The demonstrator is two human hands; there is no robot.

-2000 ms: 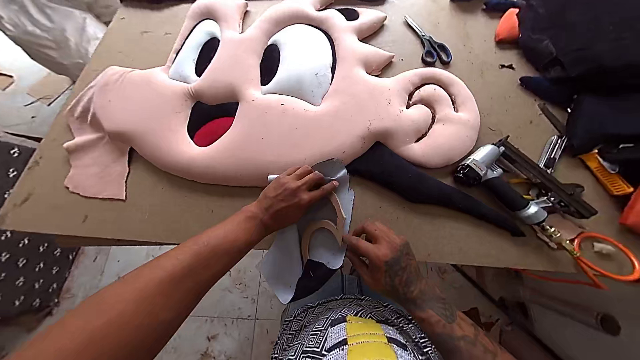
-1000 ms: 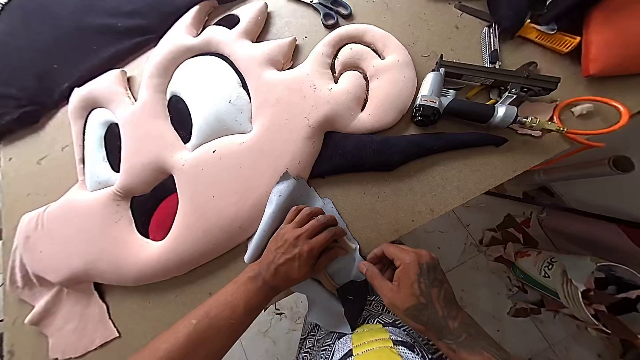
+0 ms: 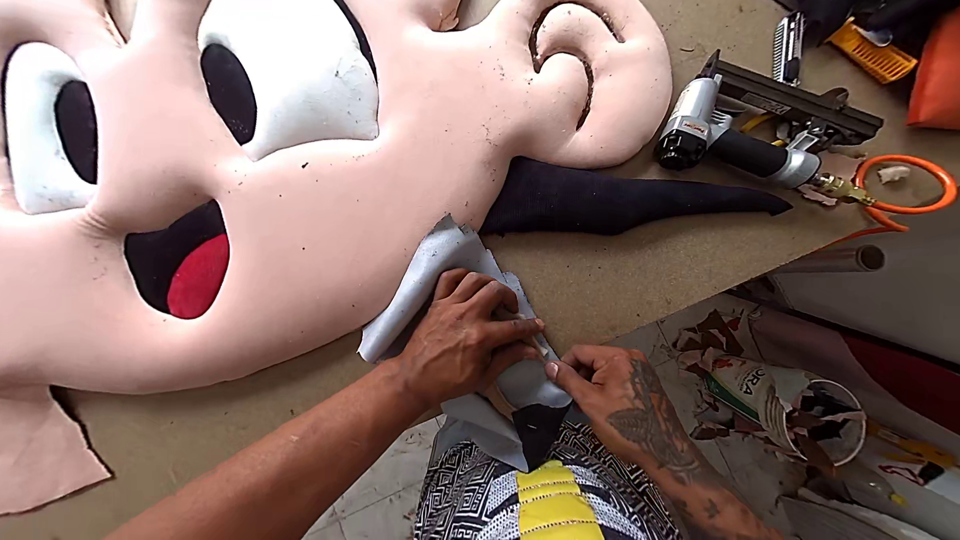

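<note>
My left hand (image 3: 469, 330) presses and grips a light grey fabric piece (image 3: 442, 259) at the board's front edge, thumb and index finger together over a thin tan curved strip. My right hand (image 3: 604, 382) pinches the same fabric's right edge between thumb and index finger. A black patch (image 3: 538, 431) hangs at the fabric's lower end. Just beyond lies a large padded cartoon face (image 3: 352, 217) in pink upholstery, with white eyes and a red tongue. A dark padded point (image 3: 592, 196) extends to the right from under its ear.
A pneumatic stapler (image 3: 757, 142) with an orange air hose (image 3: 946, 180) lies on the brown board (image 3: 645, 277) at the right. Behind it are a utility knife (image 3: 788, 49) and a yellow comb-like item (image 3: 870, 52). Below stands a bucket (image 3: 847, 420) among scraps; a tube (image 3: 832, 259) juts out nearby.
The view has shifted right and closer to the hands. Both hands still hold the grey fabric; my left hand now covers more of the tan strip than two seconds ago.
</note>
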